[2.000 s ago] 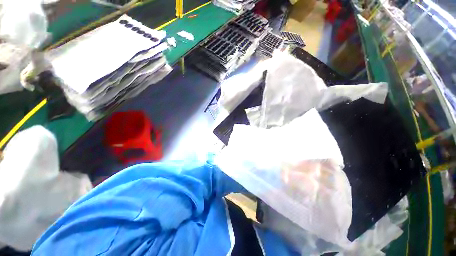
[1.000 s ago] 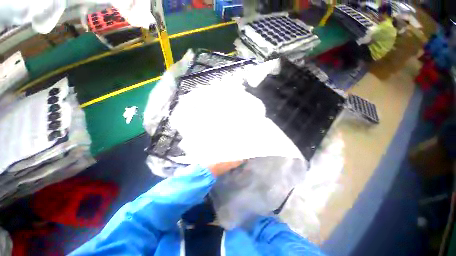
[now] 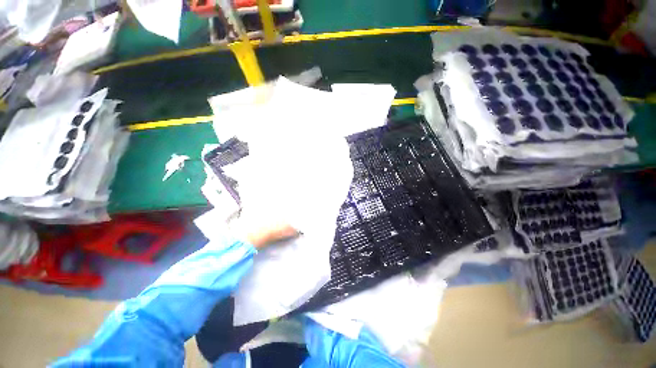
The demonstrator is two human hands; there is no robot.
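A shiny black blister tray with a grid of pockets lies tilted in front of me, partly over the green bench edge. White foam liner sheets cover its left part and hang down at the near side. My left hand, in a blue sleeve, is at the near left side of the sheets. Its fingers are partly hidden, and its grip cannot be made out. My right hand is hidden below the white sheets; only its blue sleeve shows at the bottom centre.
Stacked filled trays stand on the bench at right, more filled trays are lower right. Another stack is at left. A yellow frame bar rises behind, white scraps lie on the green bench, red stools are below.
The view has turned toward the bench. The black tray and white sheets have come down to the bench edge, and more of the tray's pockets show. My left hand stays at the sheets.
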